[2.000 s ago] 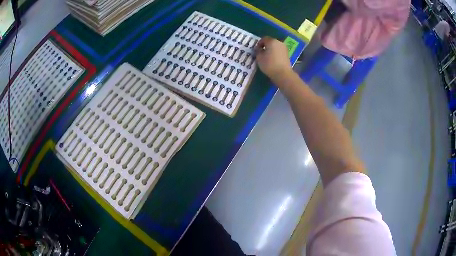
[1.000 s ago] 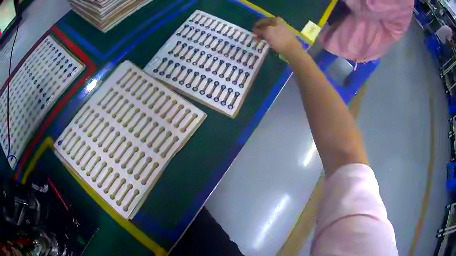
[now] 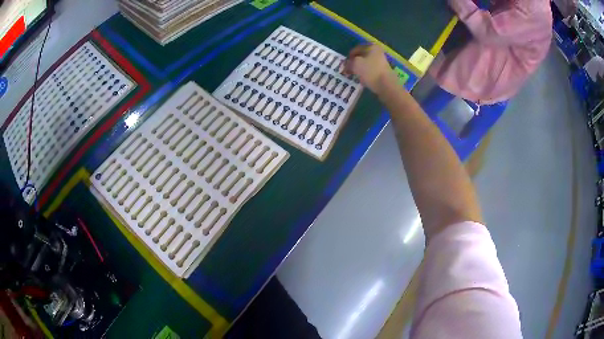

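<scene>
The far-right foam tray (image 3: 306,89) is white and carries rows of dark dumbbell-shaped parts; some slots in its top row look lighter. My right hand (image 3: 366,65) is bare and over this tray's right corner, fingers bent together. Whether a part is between the fingertips cannot be told. The near-right foam tray (image 3: 189,175) holds rows of tan dumbbell shapes, with one dark spot at its left corner. My left hand is not in view.
The black test fixture (image 3: 66,265) is at lower left. The upper tray (image 3: 69,109) lies inside red tape. A tray stack (image 3: 175,16) is at the top. A person in pink (image 3: 497,49) sits beyond the bench's right edge near a blue stool (image 3: 473,136).
My right hand first moved up and left along the far-right tray's edge, then slightly down. The view has shifted, so the trays appear further right, and more of the fixture shows.
</scene>
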